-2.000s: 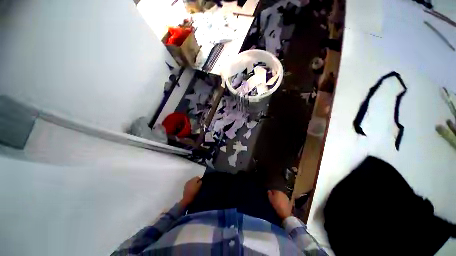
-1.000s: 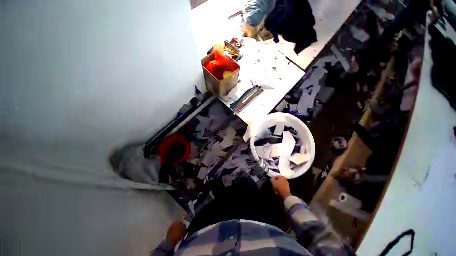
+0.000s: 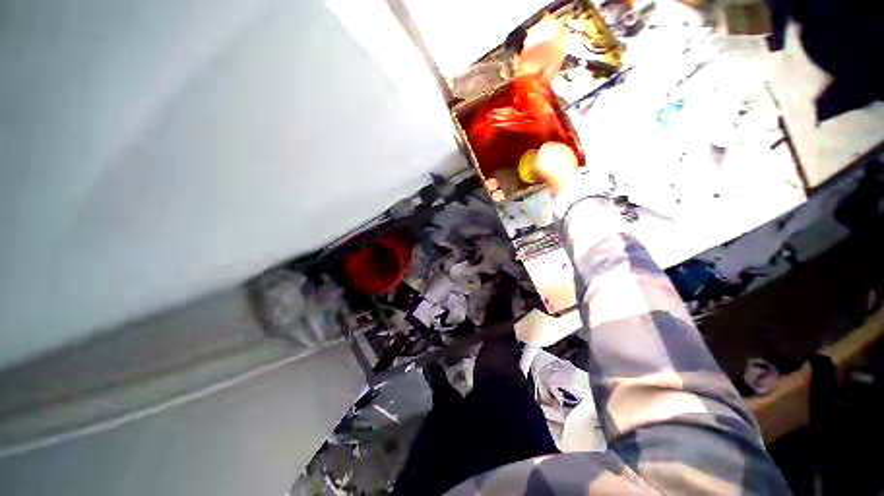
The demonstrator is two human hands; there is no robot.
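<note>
My right hand reaches into the open brown cardboard box on the white bench, at the box's near right corner. A round yellow lid shows at its fingertips, and the hand appears closed on it. What lies below the lid is hidden inside the box. Red plastic fills much of the box and rises over its back edge. My left hand is not in view.
The bench holds scattered scraps and dark cloth at the far right. A red tub and many offcuts lie below it. A white scrap tub is partly behind my sleeve. A white surface fills the left.
I have moved closer to the bench. My right hand has gone from beside the scrap tub up into the box and onto the yellow lid. My left hand has left the view.
</note>
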